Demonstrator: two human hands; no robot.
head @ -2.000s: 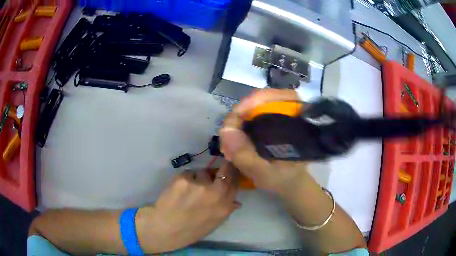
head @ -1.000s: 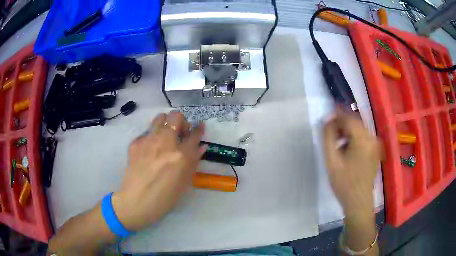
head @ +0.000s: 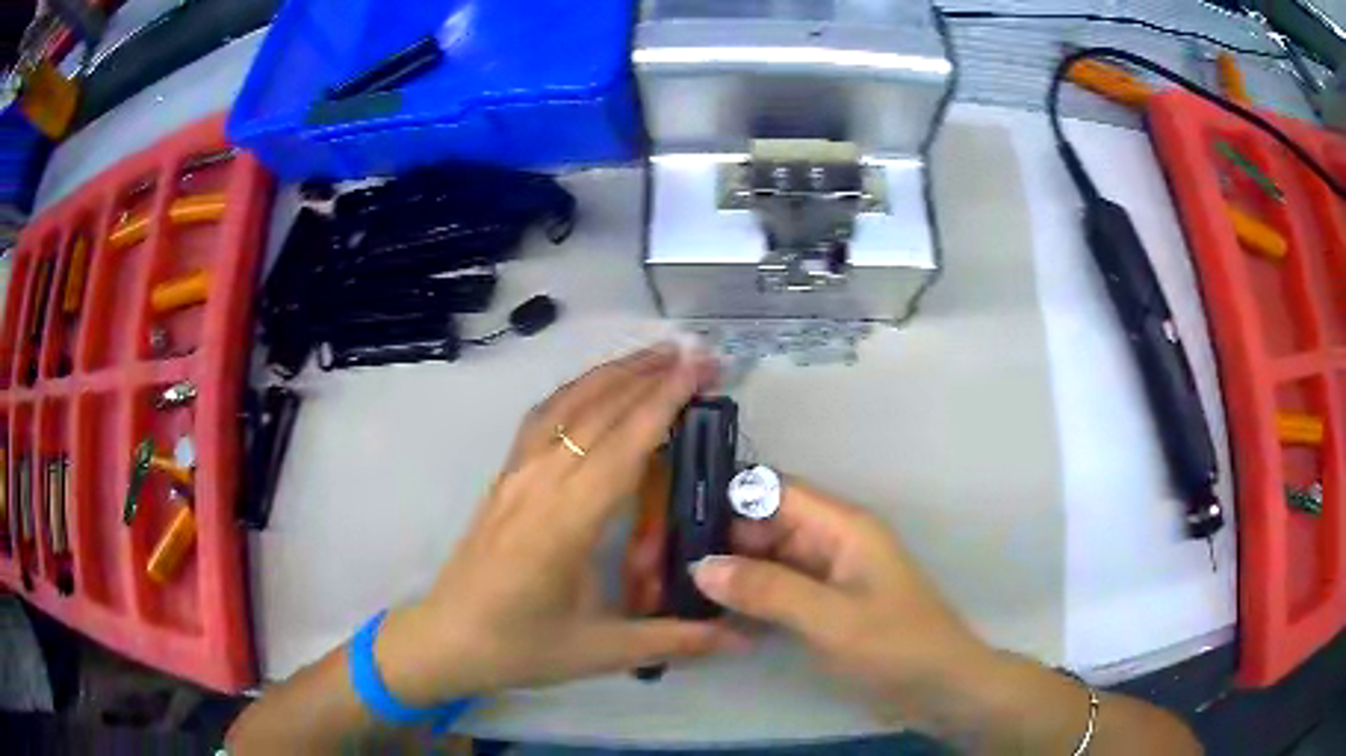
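Observation:
A narrow black plastic housing stands lengthwise between my hands, its plain closed side toward me. My left hand is around its left side, with an orange battery partly showing behind the fingers. My right hand grips the housing's lower right side with the thumb on it. A round silver disc shows at the right fingertips, beside the housing. The circuit board is not visible.
The silver screw feeder stands ahead, small clear-grey bits before it. Black housings and a blue bin are ahead left. The electric screwdriver lies right. Red trays flank both sides.
The screwdriver was in my right hand and now lies at the right. The housing, earlier lying sideways with its green board showing, is now turned lengthwise, and both hands have closed on it.

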